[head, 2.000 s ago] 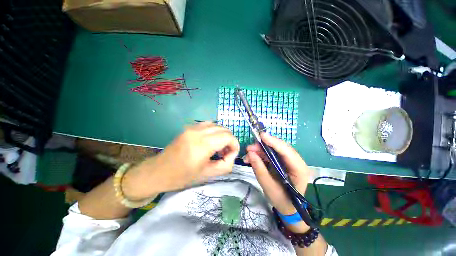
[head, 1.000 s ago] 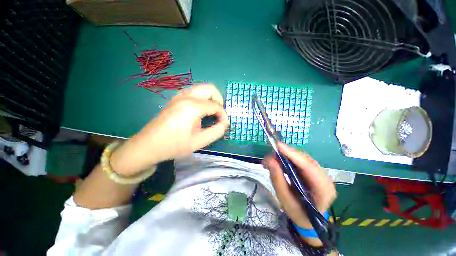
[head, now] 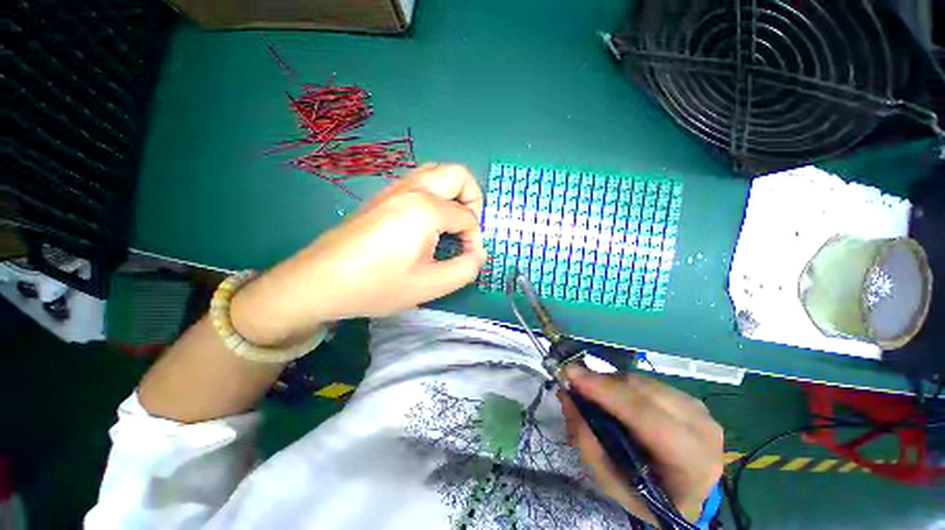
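The green PCB panel (head: 580, 236) lies flat on the mat. My left hand (head: 420, 243) is at its left edge, thumb and fingers pinched together; whether a wire is between the fingertips is too small to tell. My right hand (head: 648, 430) grips the black soldering iron (head: 611, 440) below the panel. The iron's metal tip and the thin curved metal tube beside it point up at the panel's lower left part. Red lead wires (head: 332, 110) lie in two loose piles to the left of the panel.
The black fan (head: 762, 72) stands at the back right. A round pale pot (head: 865, 290) stands on a white sheet (head: 793, 223) at the right. A cardboard box (head: 301, 12) is at the back left and a black ridged rack (head: 78, 124) at the far left.
The iron's tip has moved from the panel's upper part down to its lower left. My left hand has come up to the panel's left edge. The whole view has shifted somewhat.
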